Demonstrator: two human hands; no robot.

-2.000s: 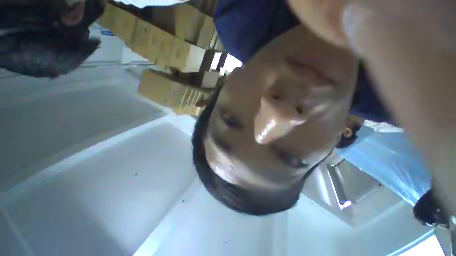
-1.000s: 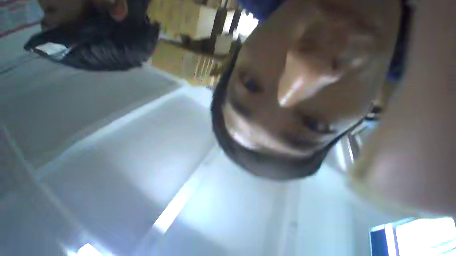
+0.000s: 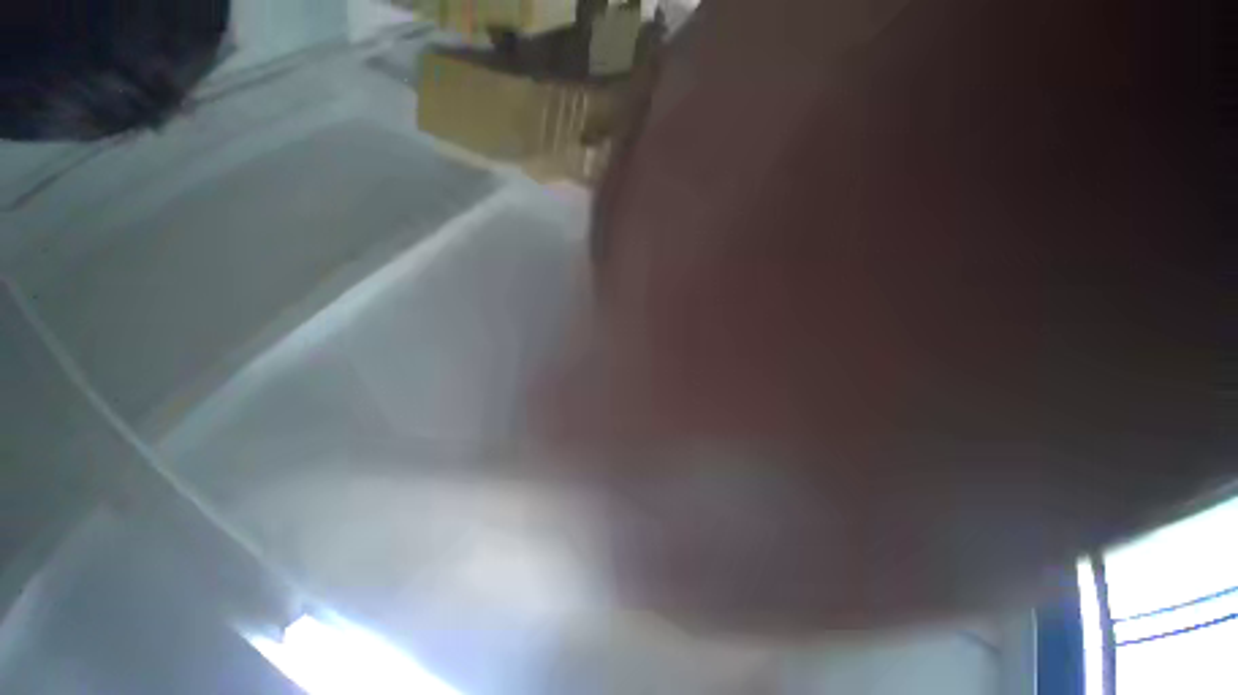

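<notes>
A large, blurred, skin-toned shape, apparently a hand (image 3: 869, 353), fills the middle and right of the head view, very close to the lens. Its fingers cannot be made out, and I cannot tell whether it is my left or my right hand. Nothing held can be seen. No product, tray or retail box shows near it. The view is tilted, apparently upside down, with ceiling-like panels in the lower part.
Brown cartons (image 3: 509, 116) are stacked at the top centre. A person's dark hair (image 3: 102, 61) is cut off at the top left. Pale panels (image 3: 312, 285) fill the left. A bright light (image 3: 353, 659) is at the bottom, and a bright window (image 3: 1174, 597) at the lower right.
The blurred hand has spread from the right edge across the centre and now covers the face seen before. The dark-haired head at the upper left has shifted up and left in the view.
</notes>
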